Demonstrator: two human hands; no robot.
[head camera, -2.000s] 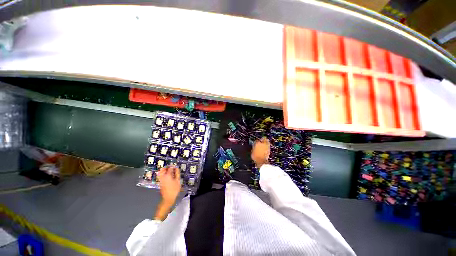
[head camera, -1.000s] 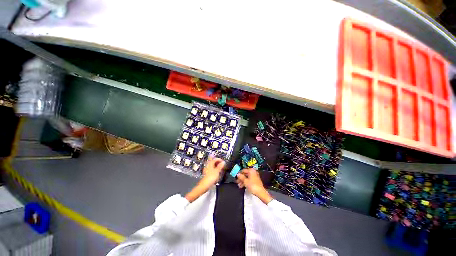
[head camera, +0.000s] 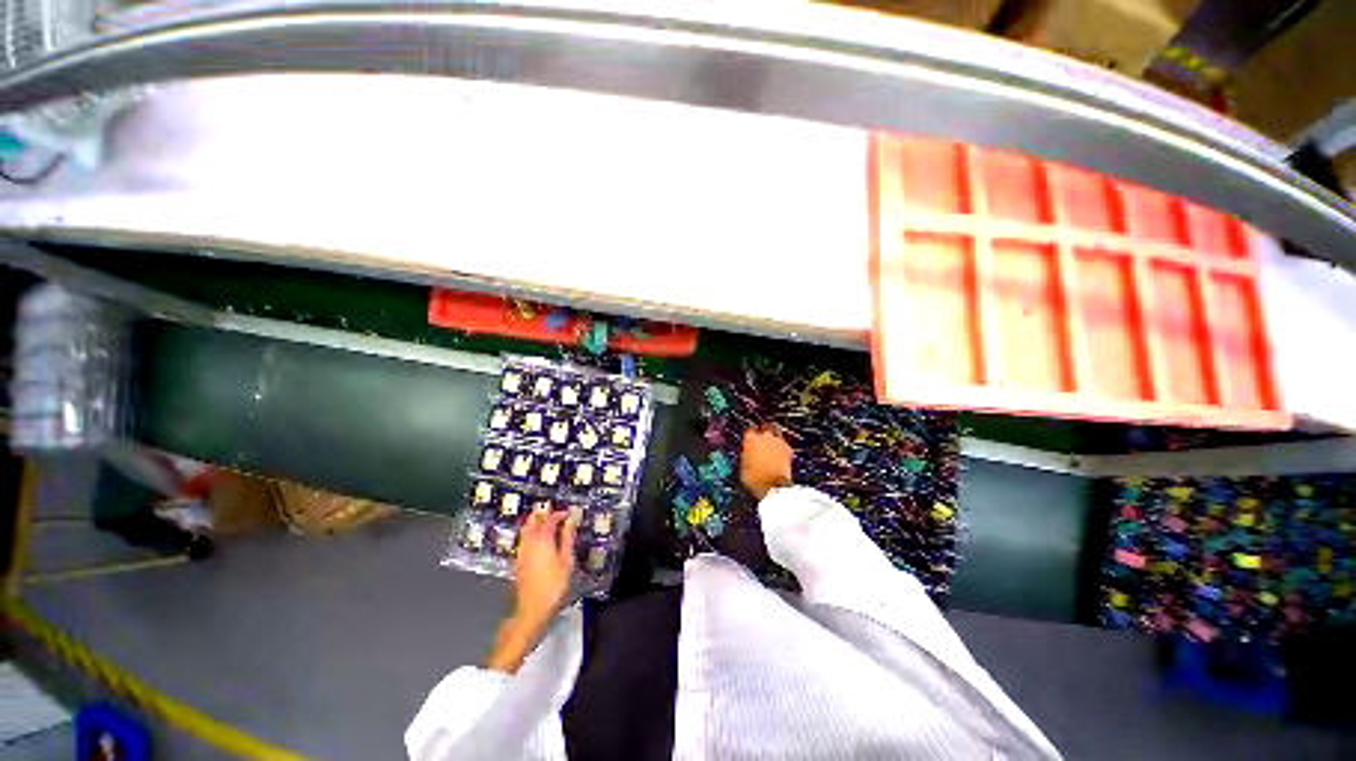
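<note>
The clear component tray lies in front of me, with rows of dark squares that have pale centres. My left hand is over its lower part, fingertips down at the pockets; whether it holds a part I cannot tell. My right hand is at the left edge of the pile of leaded components; its fingertips are too small and blurred to show a grip. Loose teal, blue and yellow components lie on the black mat between tray and pile.
A shallow red parts bin sits under the edge of the white shelf. A large orange-red compartment tray lies on the shelf at right. Stacked clear trays stand far left. A second pile lies far right above a blue bin.
Since one second ago, my hands have parted: the left moved left over the tray, the right moved up and right to the pile. The teal component between them no longer shows there. The view has shifted.
</note>
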